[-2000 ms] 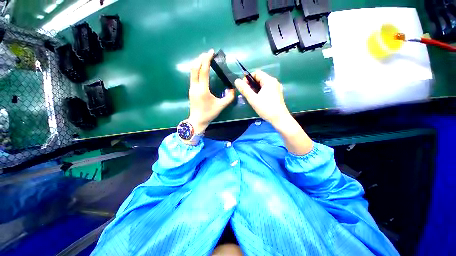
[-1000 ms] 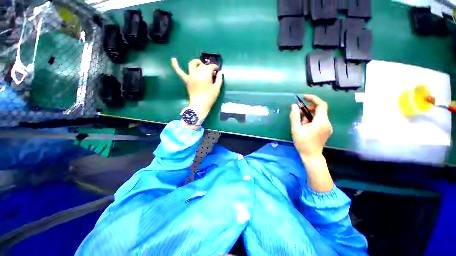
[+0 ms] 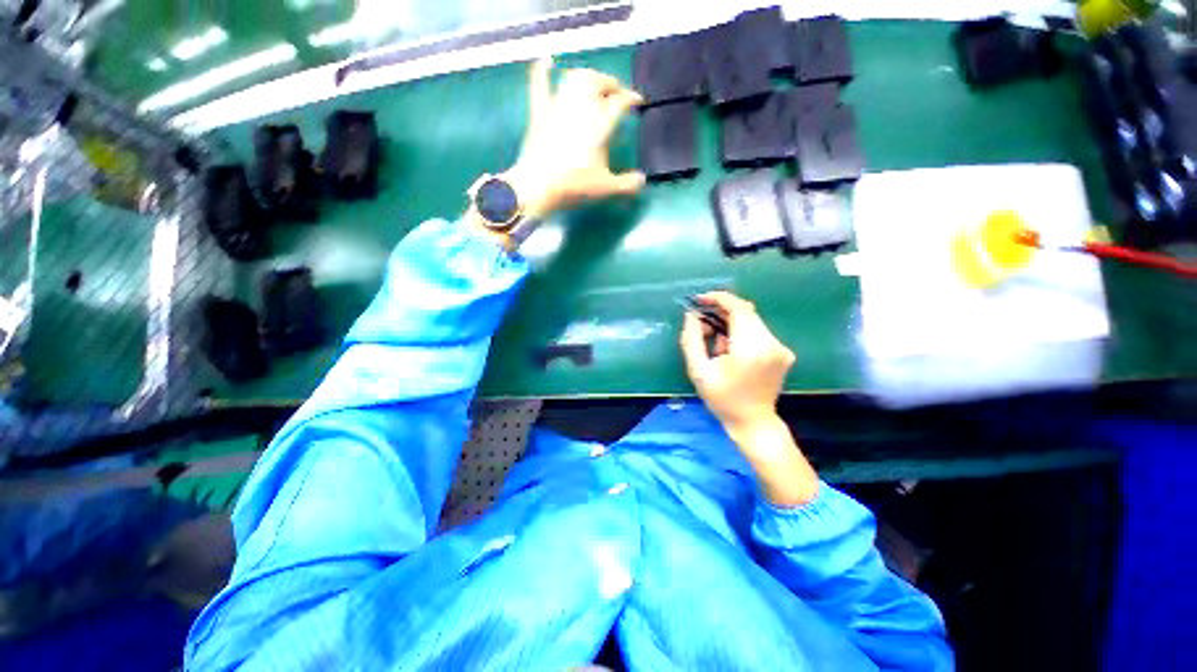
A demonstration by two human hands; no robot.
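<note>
My left hand is stretched over the green mat, thumb and fingers apart, just left of a group of flat black plastic covers. No part shows between its fingers. My right hand is near the bench's front edge, shut on dark, thin tweezers that point up and left. A small dark piece lies on the mat between my hands, with a pale, shiny strip beside it.
Boxy black housings stand at left near a grid curtain. At right, a white sheet bears a yellow pot with a red-handled brush. Black ribbed trays lie far right. A metal rail runs behind.
My left hand has let go of a black housing and reached forward and right towards the covers; the housing is out of sight. My right hand still holds the tweezers. The view has shifted.
</note>
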